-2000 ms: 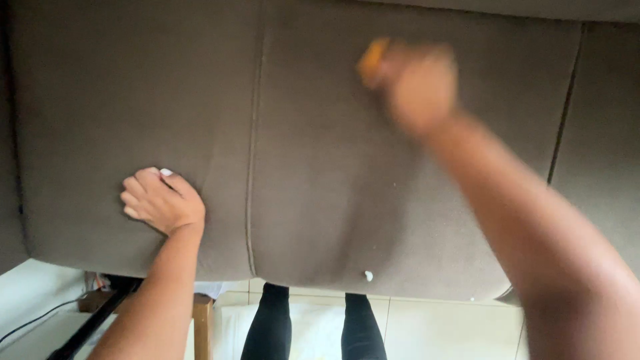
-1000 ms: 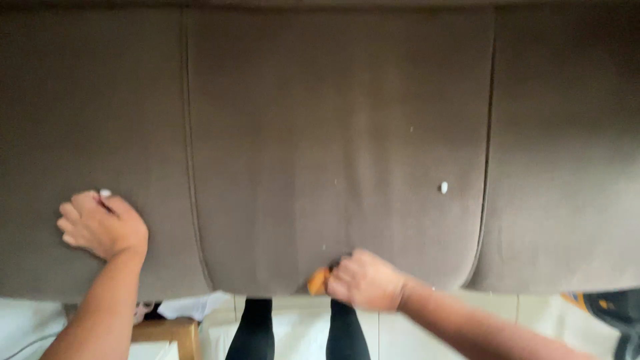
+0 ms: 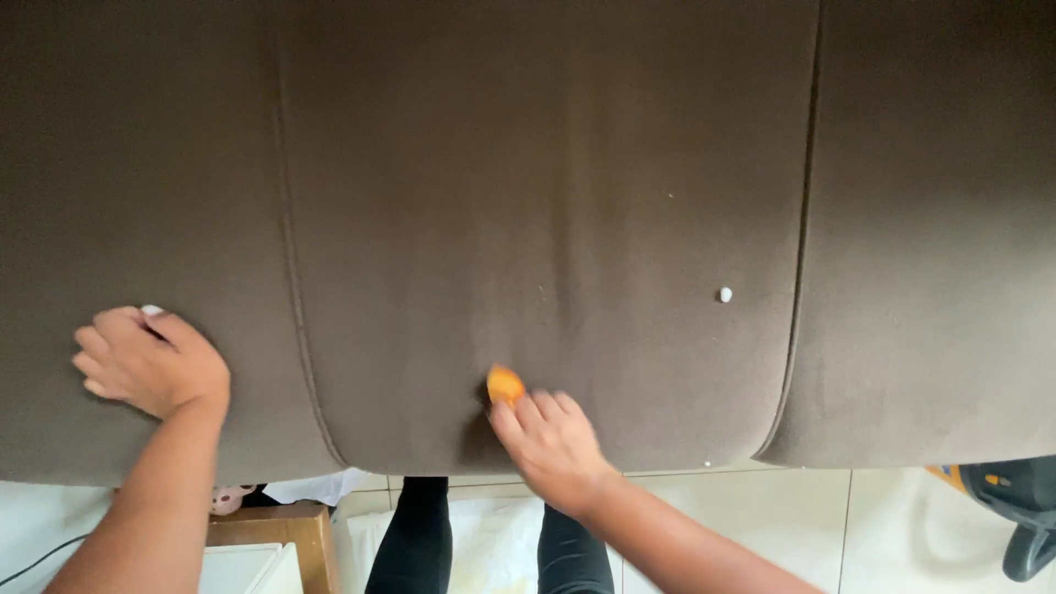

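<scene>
A brown upholstered sofa seat [image 3: 429,206] with seams between its cushions fills most of the head view. My right hand [image 3: 554,445] grips an orange object [image 3: 504,385], perhaps a brush, against the middle cushion near its front edge; most of the object is hidden under the fingers. On the left cushion rests my left hand [image 3: 153,363], its fingers curled and a white nail or small white thing showing at the thumb. I cannot tell whether it holds anything. A small white piece [image 3: 725,294] lies on the middle cushion near the right seam.
Below the sofa edge are a wooden frame [image 3: 318,544] with a white panel, a white cloth [image 3: 487,544] on the tiled floor [image 3: 742,528], and my legs in black. A dark and yellow device [image 3: 1011,495] stands at the lower right. A cable [image 3: 41,557] runs at the lower left.
My right hand, with the orange object, has come from the far part of the seat down to near its front edge. My left hand stays on the left cushion. The view has shifted.
</scene>
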